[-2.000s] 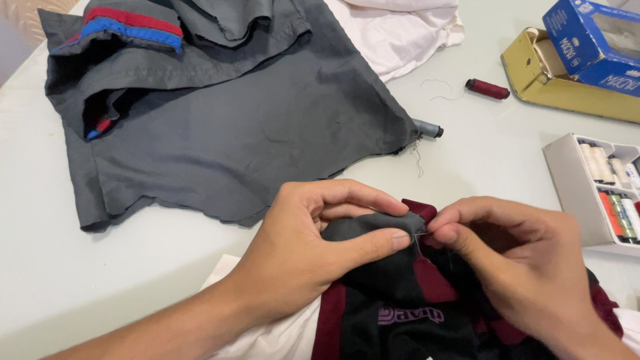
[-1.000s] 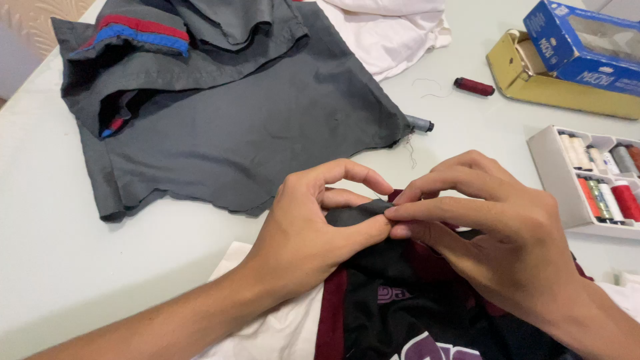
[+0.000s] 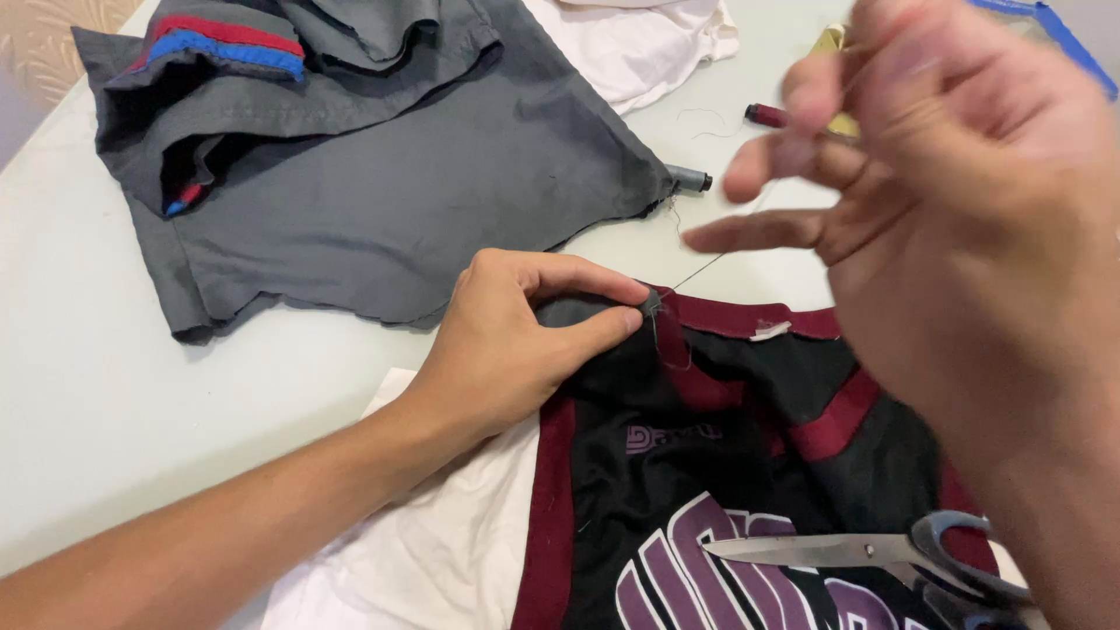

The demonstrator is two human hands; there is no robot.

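My left hand (image 3: 525, 341) pinches a small piece of grey fabric (image 3: 564, 308) between thumb and index finger, at the maroon edge of a black and maroon jersey (image 3: 612, 490). A thin thread (image 3: 700, 269) runs taut from that pinch up towards my right hand (image 3: 927, 166), which is raised at the upper right and blurred. Its thumb and index finger are drawn together; whether a needle is between them cannot be seen. A loose loop of thread hangs over the maroon trim. Metal scissors (image 3: 814, 549) with dark handles lie on the jersey.
A large grey cloth (image 3: 394, 192) with red and blue stripes lies behind my left hand, a grey thread spool (image 3: 689, 178) at its corner. A maroon spool (image 3: 766, 115), a yellow box (image 3: 827, 42) and white cloth (image 3: 630, 44) lie farther back. White fabric (image 3: 437, 525) lies under my left forearm.
My right hand has moved up and away from the left, and the thread is drawn taut between them. My left hand keeps its pinch. The view has shifted, bringing scissors into sight.
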